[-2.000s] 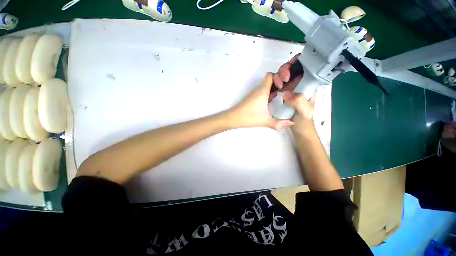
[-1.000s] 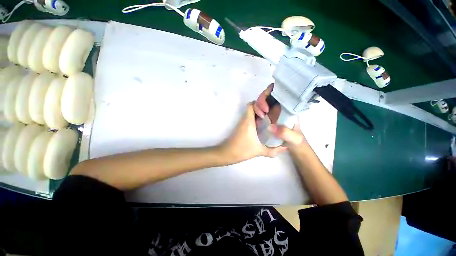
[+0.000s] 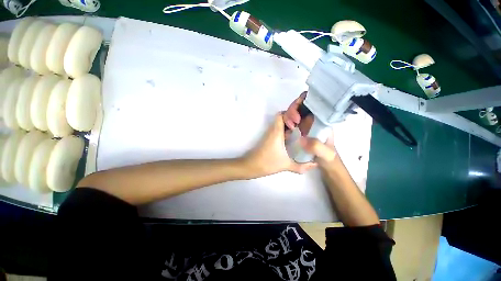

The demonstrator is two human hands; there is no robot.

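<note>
My left hand (image 3: 274,145) and my right hand (image 3: 318,151) are both closed around the grip of a light-grey glue gun (image 3: 336,88) above the white board. A black plunger rod (image 3: 384,118) sticks out of its rear. The white cartridge (image 3: 299,48) points up and left. Its front end is at the lower end of a striped body (image 3: 251,29) on the green belt; the thin nozzle is hard to make out, and contact cannot be told. Another striped body (image 3: 358,49) lies against a cream cap (image 3: 348,28) just beyond the gun.
Cream oval blanks (image 3: 82,103) stand in three rows at left. The white board (image 3: 181,104) lies under my forearms. A metal bar (image 3: 467,99) crosses at right. Another striped body (image 3: 428,84) with a cap lies on the belt (image 3: 307,13). A carton (image 3: 415,247) is below the bench.
Over the two seconds, the gun and both hands moved left and down in view. Since one second ago, the belt pieces have shifted right, and the gun's front now meets the striped body in view.
</note>
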